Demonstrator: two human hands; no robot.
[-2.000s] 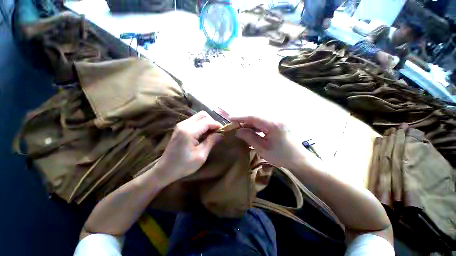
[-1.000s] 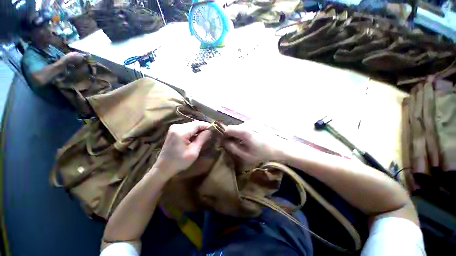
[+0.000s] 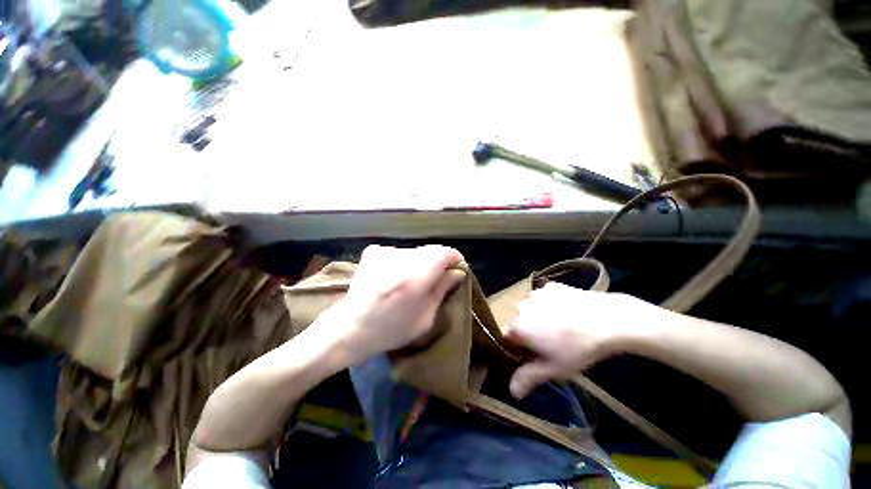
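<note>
A tan-brown handbag [image 3: 435, 358] lies over my aproned lap, its mouth partly open towards the right. My left hand [image 3: 406, 291] grips its upper edge, with the fingers folded over the rim. My right hand [image 3: 559, 334] is at the right side of the mouth, fingers curled against the bag and thumb pointing down-left; its hold is partly hidden. One long tan handle [image 3: 740, 239] loops up at the right in front of the bench edge, and another strap [image 3: 535, 427] runs down across my lap.
A hammer [image 3: 573, 175] lies on the white bench [image 3: 382, 105], near a red strip [image 3: 497, 203]. Brown bags [image 3: 134, 306] are heaped at the left. More bags [image 3: 774, 76] are piled at the bench's right. A blue-green fan [image 3: 189, 38] stands at the upper left.
The view has turned right and down. My hands have moved apart from their close pinch at the rim, and the bag has turned. A handle now loops up beside the bench.
</note>
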